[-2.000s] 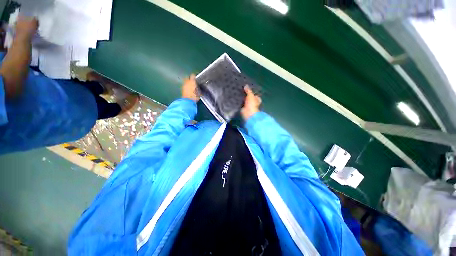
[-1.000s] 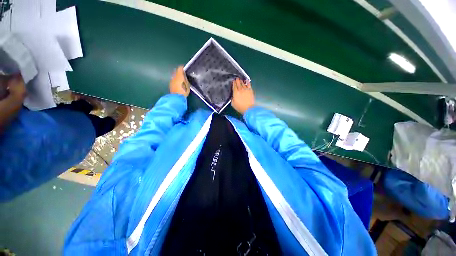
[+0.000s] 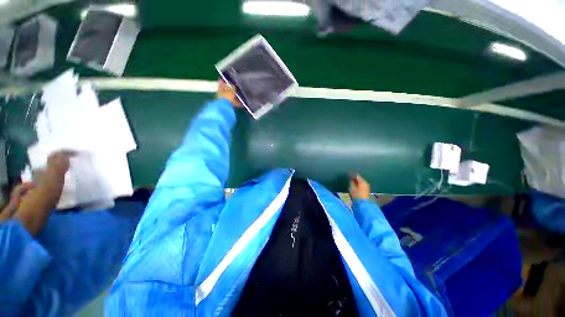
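An open box base (image 3: 259,75) with a white rim and a dark grey patterned sheet inside is held out over the pale rail at the far side of the bench. My left hand (image 3: 228,93) grips its near left edge; the fingers are partly hidden by the box. My right hand (image 3: 359,187) is away from the box, at the bench's near edge. It is small and blurred, and I see nothing in it.
Two open boxes (image 3: 96,38) (image 3: 34,44) stand on the upper belt. A neighbour's hands (image 3: 52,176) are at fanned white sheets (image 3: 87,142). White card packs (image 3: 445,156) with cords lie at right. Grey sheets (image 3: 378,12) hang from the shelf. A blue crate (image 3: 471,260) stands below right.
The box has moved away from my body to the rail in my left hand. My right hand has let go and dropped to the near edge. The view has turned, showing boxes on the upper belt.
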